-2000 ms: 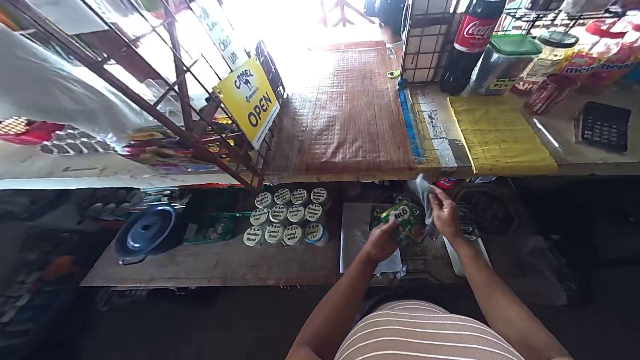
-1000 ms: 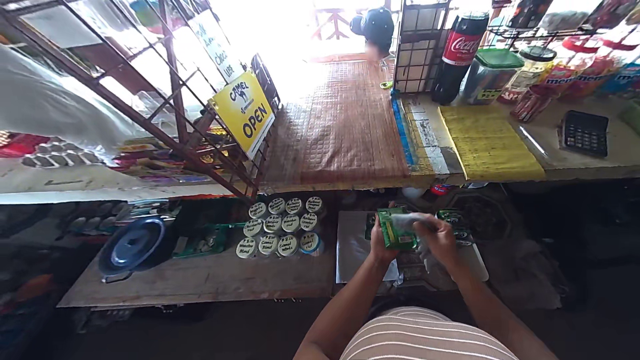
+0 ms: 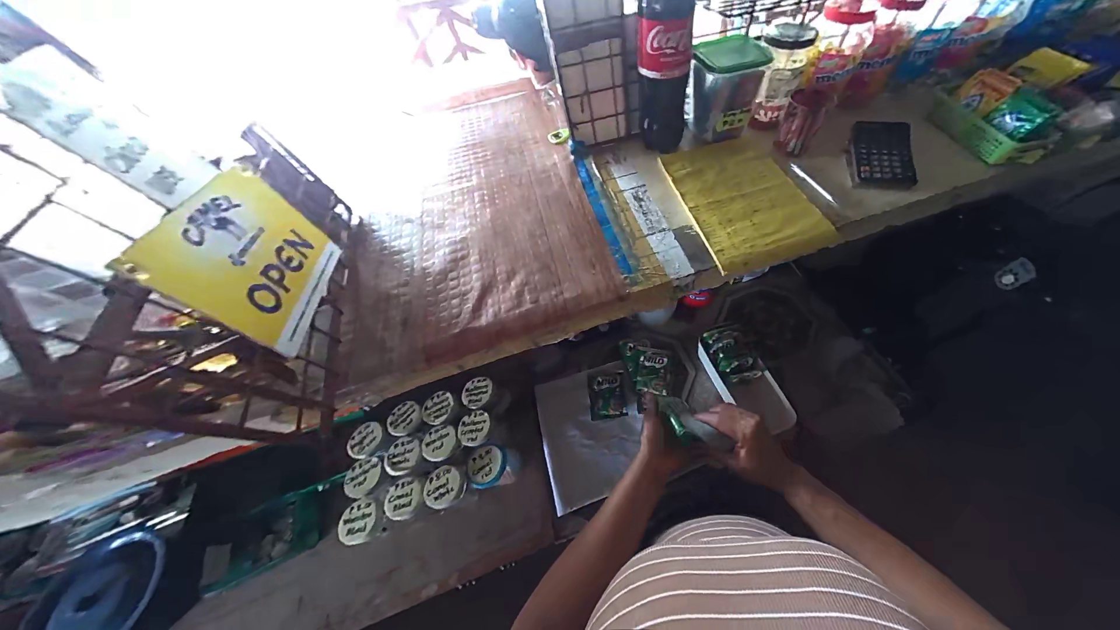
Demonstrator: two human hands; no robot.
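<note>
My left hand (image 3: 661, 444) grips a green sachet (image 3: 675, 420) by its left side, low in front of my body. My right hand (image 3: 745, 444) holds a crumpled, whitish translucent piece (image 3: 713, 430), seemingly a cloth or plastic, against that sachet's right end. Just beyond my left hand, several green Milo sachets (image 3: 652, 369) lie partly overlapping, and a single one (image 3: 607, 394) rests flat on a silvery-white sheet (image 3: 582, 464). To the right, a white tray (image 3: 780, 407) holds more green sachets (image 3: 731, 352).
Several round-lidded containers (image 3: 439, 444) stand in rows left on the lower shelf, beside a green basket (image 3: 262, 547) and blue basin (image 3: 105, 577). The upper counter's edge (image 3: 490, 346) overhangs behind, carrying a cola bottle (image 3: 665, 74), calculator (image 3: 882, 153) and jars. A person (image 3: 516, 35) stands beyond the counter.
My hands have come lower and nearer my body, uncovering the sachets on the sheet and tray. The green packet between my hands is now mostly covered by fingers. The view has tilted.
</note>
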